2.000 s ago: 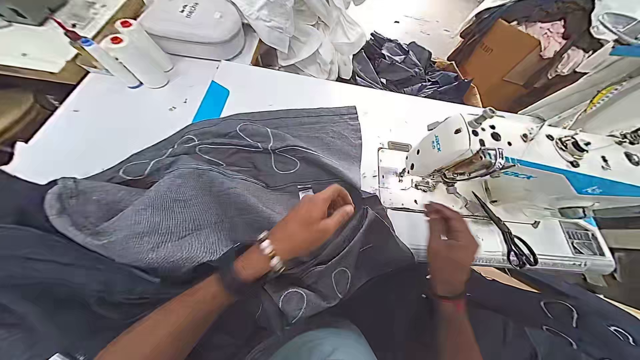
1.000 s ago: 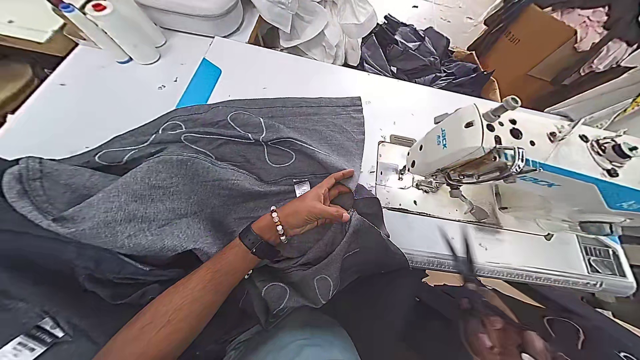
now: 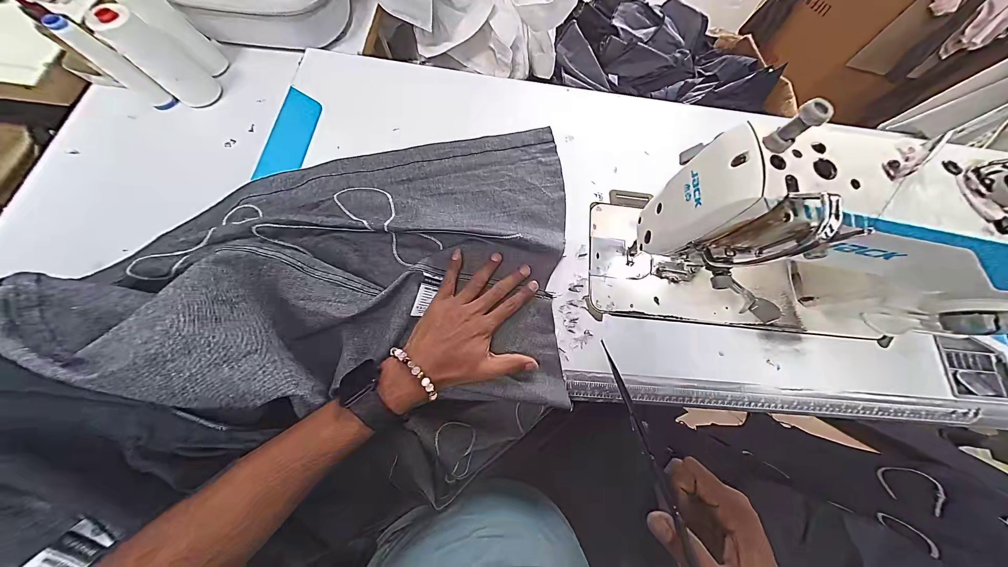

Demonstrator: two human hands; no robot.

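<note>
My left hand [image 3: 465, 335], with a bead bracelet and a dark wristband at its wrist, lies flat with fingers spread on a dark grey denim garment [image 3: 236, 323]. Loose pale threads loop over the cloth, and a small white label [image 3: 424, 300] shows beside the fingers. At the lower right my right hand [image 3: 709, 516] holds black scissors [image 3: 642, 441], blades pointing up toward the table edge near the garment's hem. The blades look nearly together. To the right of the garment stands a white Jack sewing machine [image 3: 709, 205], its needle area lit.
White thread cones [image 3: 157, 55] stand at the upper left. Behind the table are white cloth pieces [image 3: 488, 35], a crumpled dark bundle [image 3: 654, 51] and a cardboard box [image 3: 827, 55]. A clear ruler strip [image 3: 756, 402] runs along the front edge. Dark fabric [image 3: 835, 480] hangs below it.
My right hand has taken hold of the scissors, which lay by the machine two seconds ago, and brought them toward me. My left hand has opened out flat, and the garment's hem is spread smoother.
</note>
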